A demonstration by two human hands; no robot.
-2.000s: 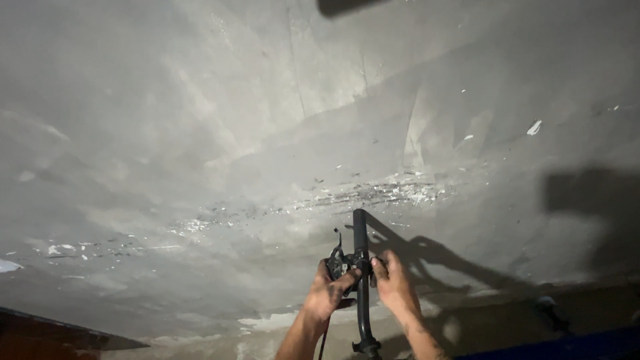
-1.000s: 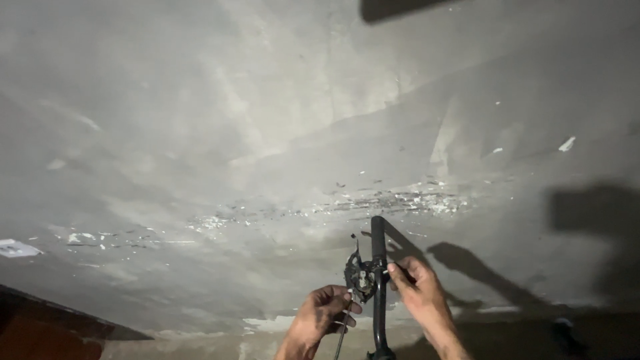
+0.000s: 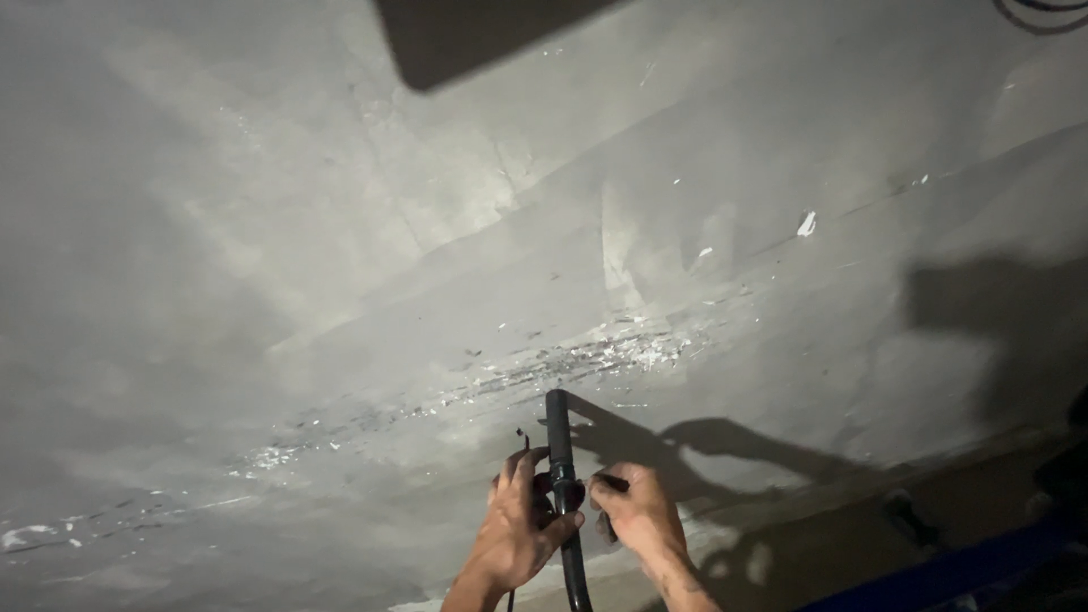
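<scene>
A black handlebar with a dark grip on its end rises from the bottom edge, in front of a scuffed grey wall. My left hand is wrapped around a dark clamp-on control part at the bar just below the grip, its thumb across the bar; the hand hides most of that part. A thin cable hangs below this hand. On the bar's right side my right hand has its fingers curled close to the clamp, pinching a small dark item that is too hidden to name.
The grey wall behind has chipped paint and scrapes. A dark flat-edged object juts in at the top. Dark cable loops show at the top right, and a blue bar runs along the lower right.
My left hand has moved up around the control part, which was plainly visible beside the bar one second ago. My right hand's fingers, earlier against the bar, are now curled beside it.
</scene>
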